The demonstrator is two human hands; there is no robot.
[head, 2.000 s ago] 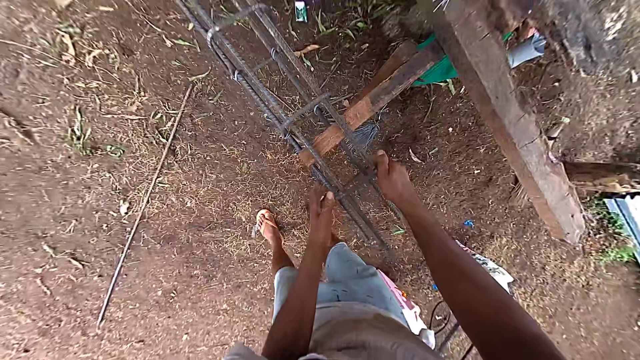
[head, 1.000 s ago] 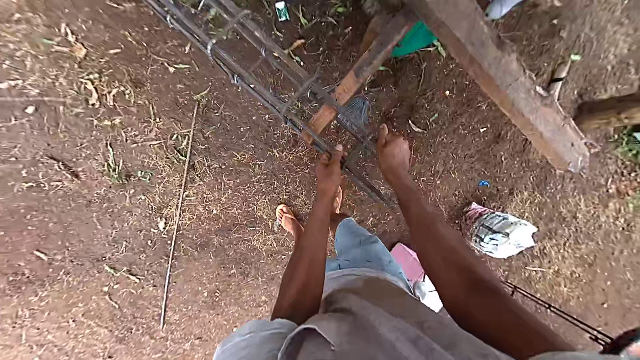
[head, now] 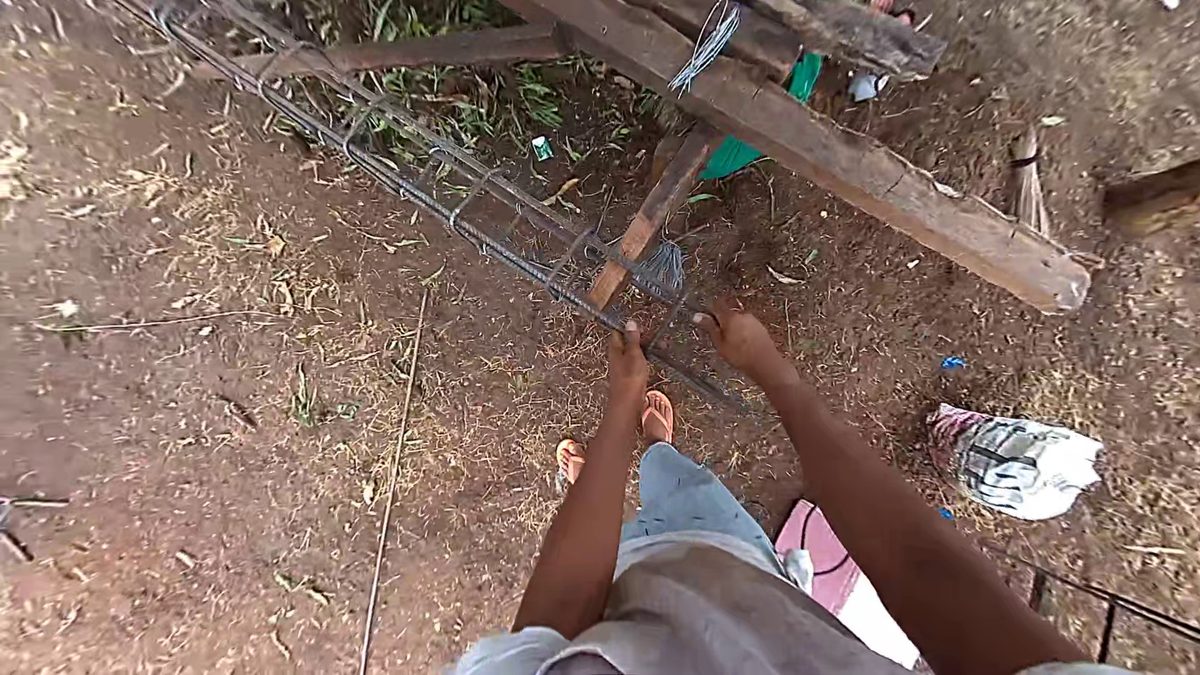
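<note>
A long rebar cage (head: 422,199), made of steel bars with square stirrups, runs from the upper left to the middle. Near its lower right end my left hand (head: 627,361) is closed around the near bar. My right hand (head: 741,339) grips the far side of the cage, by the end stirrup, thumb towards the left. Beneath the cage, just beyond my hands, a wooden crosspiece (head: 647,230) slants up to a thick timber beam. A bundle of thin tie wire (head: 662,267) hangs beside this crosspiece. My fingertips are partly hidden by the hands.
The timber beam (head: 844,159) crosses the upper right, with a tie-wire bundle (head: 710,47) on it. A thin rod (head: 396,469) lies on the soil at left. Right of me lie a printed sack (head: 1017,459) and another rebar cage (head: 1106,600). My sandalled feet (head: 658,416) are below the cage.
Both hands stay on the end of the rebar cage. The view has shifted, and more of the cage and beam shows at the upper left and top.
</note>
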